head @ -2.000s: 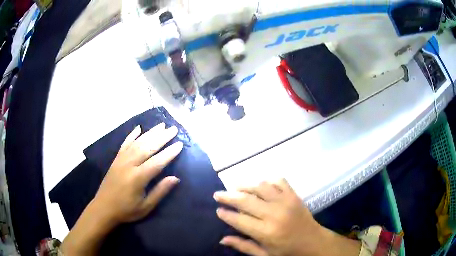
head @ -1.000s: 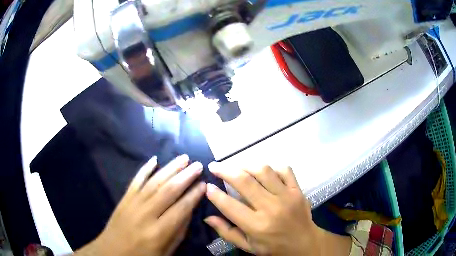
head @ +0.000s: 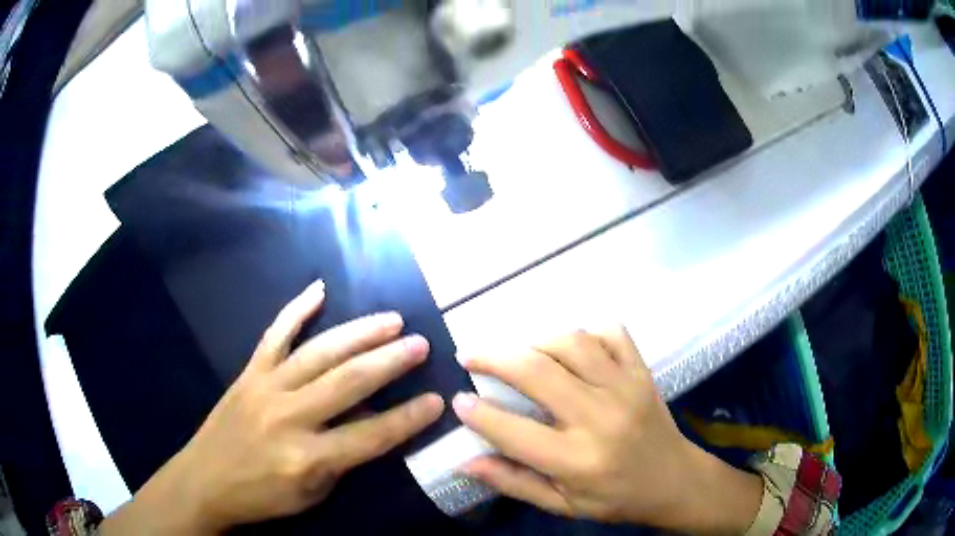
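A smaller dark navy piece lies on a larger black fabric panel, its far end under the needle area in the bright lamp spot. My left hand lies flat on the dark fabric, fingers apart, pointing toward the needle. My right hand rests at the fabric's right edge, its fingertips touching or very near the edge, palm over the white table. The presser foot is hidden by glare. The sewing machine head is above the work.
Red-handled scissors lie partly under a black flat object beneath the machine arm. A dark square-ended part is right of the needle. A table-edge ruler runs along the front. A green basket with yellow strips stands right.
Since the first frame, the machine head appears nearer and the view has shifted. My left hand has moved back from beside the needle and my right hand has come to the fabric's edge.
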